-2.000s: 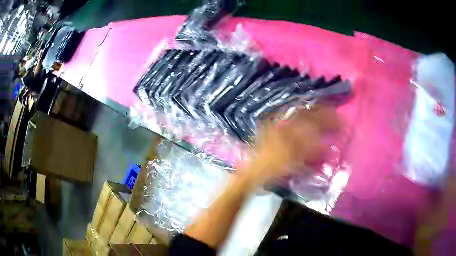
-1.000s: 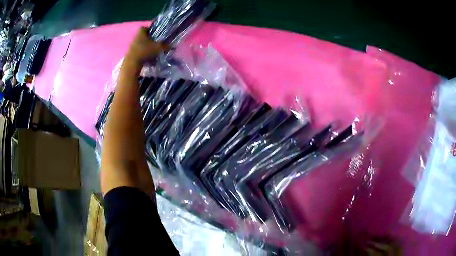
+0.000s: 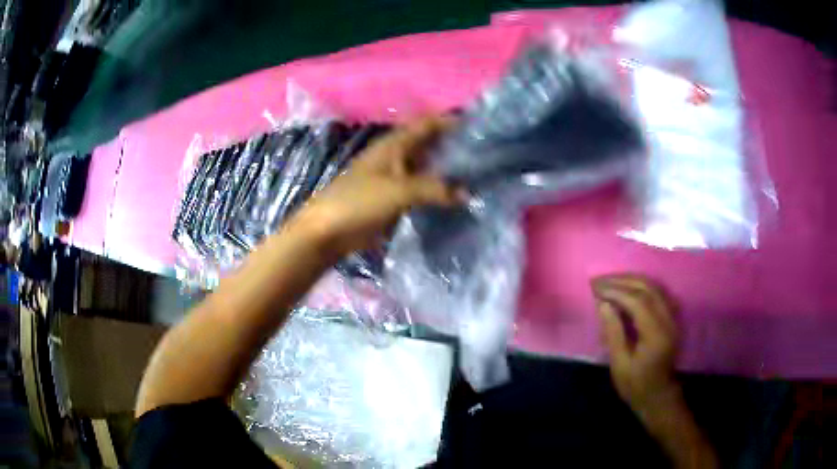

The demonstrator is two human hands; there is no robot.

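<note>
My left hand (image 3: 395, 179) grips a bagged black bracket bundle (image 3: 551, 137) above the pink sheet (image 3: 569, 247); it is blurred, and loose clear plastic hangs from it. The number of pieces in it cannot be told. My right hand (image 3: 642, 334) is near the sheet's front edge, fingers curled but apart, holding nothing visible. Nested bagged brackets (image 3: 266, 179) lie left of the held bundle, partly hidden by my left arm. A stack of empty bags (image 3: 693, 137) with a small red mark lies at the right.
Below the table edge is an open carton with a crinkled clear liner (image 3: 340, 394). A brown carton (image 3: 106, 362) stands on the floor at the left. Dark bagged parts (image 3: 66, 188) lie at the sheet's far left. A dark green surface (image 3: 229, 41) runs behind the sheet.
My left hand has come from the back left to the middle with the bagged bundle. My right hand has come into view. The view has shifted toward the right, showing more of the bag stack.
</note>
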